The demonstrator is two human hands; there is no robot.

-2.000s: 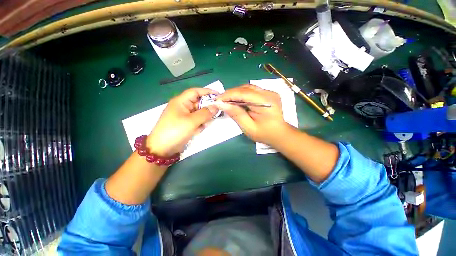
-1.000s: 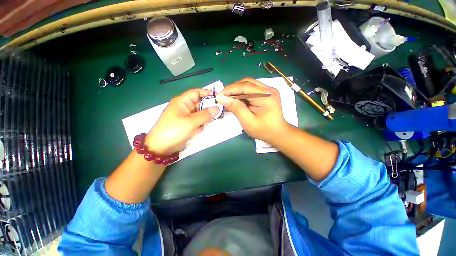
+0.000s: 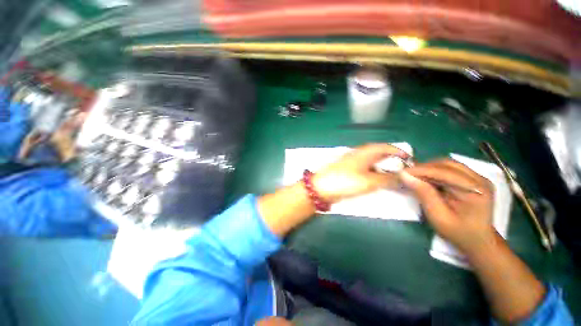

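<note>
The picture is blurred. My left hand (image 3: 350, 175), with a dark red bead bracelet, holds a round white-faced watch head (image 3: 390, 164) between its fingertips. My right hand (image 3: 455, 197) holds slim tweezers (image 3: 453, 186), whose tip end lies at my right fingertips beside the watch head; the contact is too blurred to tell. Both hands are close together above a blank white paper (image 3: 376, 202). A second white sheet (image 3: 503, 197) lies under and beyond my right hand.
A whitish bottle (image 3: 369, 102) stands behind the paper. A brass-coloured rod tool (image 3: 519, 191) lies at right. Small black parts (image 3: 296, 108) lie left of the bottle. Stacked watch trays (image 3: 143, 149) with round white pieces stand at left. Another person's blue sleeve (image 3: 44, 200) and hands show far left.
The view has swung to the left, so the bench things sit further right and the tray tops and another person have come into view. My hands still hold the watch head and tweezers.
</note>
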